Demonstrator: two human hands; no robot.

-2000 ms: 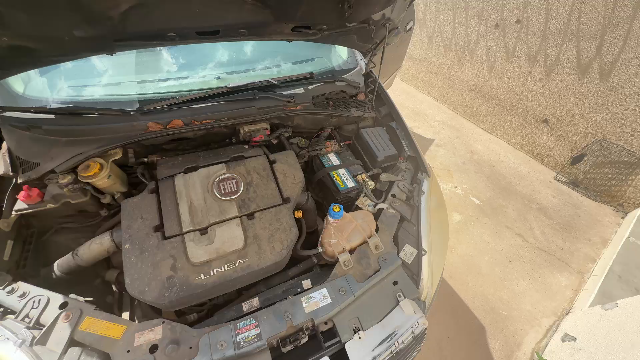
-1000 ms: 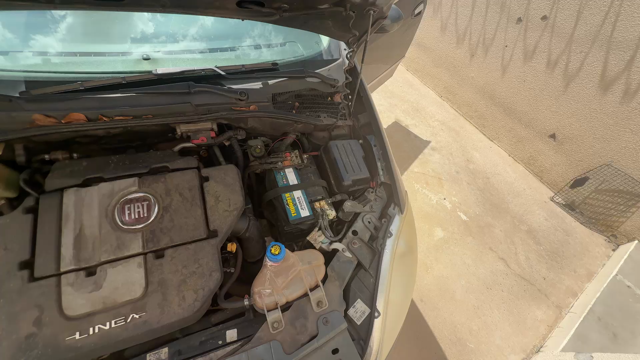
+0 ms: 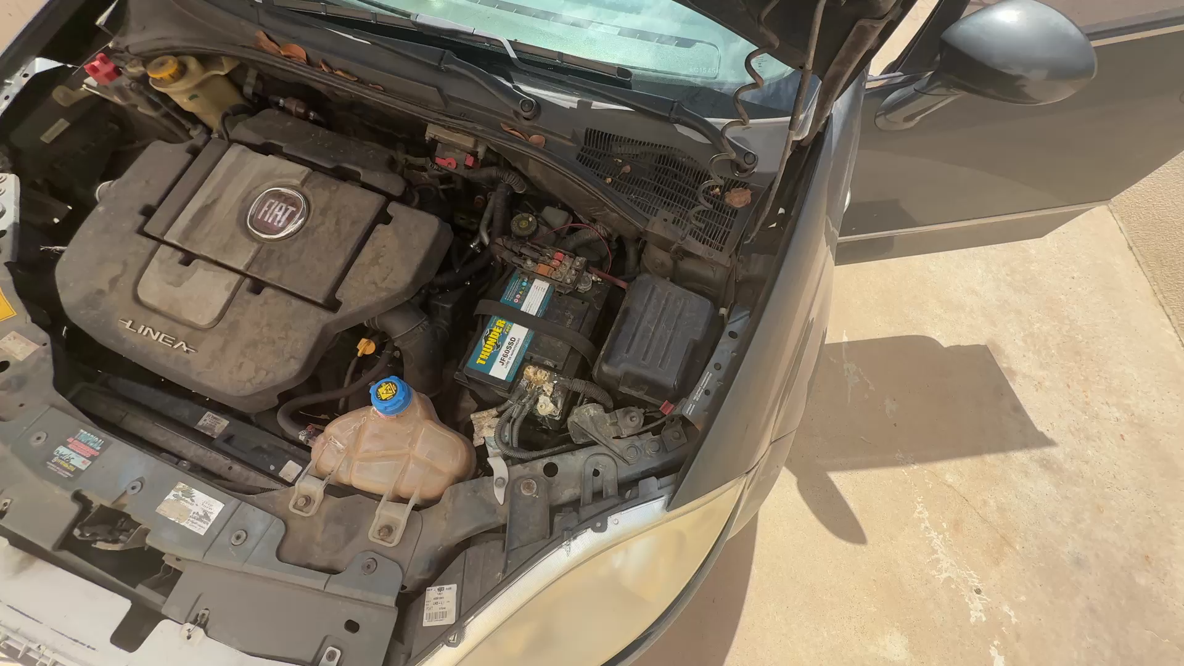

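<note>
Neither of my hands is in view. A dusty Fiat Linea engine cover (image 3: 277, 268) fills the left of the open engine bay. To its right sits a car battery (image 3: 527, 333) under a black strap, with pale crusty deposit on its near terminal (image 3: 546, 390) and a fuse and cable block (image 3: 548, 265) at its far end. A black lidded box (image 3: 659, 335) stands right beside the battery. In front, a stained plastic coolant tank (image 3: 396, 453) carries a blue cap (image 3: 390, 395). The yellow-capped fluid reservoir (image 3: 192, 85) is at the far left.
The yellowed headlight (image 3: 620, 587) and grey fender (image 3: 786, 324) edge the bay. An open car door (image 3: 980, 148) with its side mirror (image 3: 1017, 51) reaches out at the right over concrete paving (image 3: 934, 481). A thin rod (image 3: 794, 125) rises by the raised hood.
The view has shifted and turned, so the open door and mirror now show at the right and the wall has mostly left the picture. Nothing in the engine bay has plainly moved.
</note>
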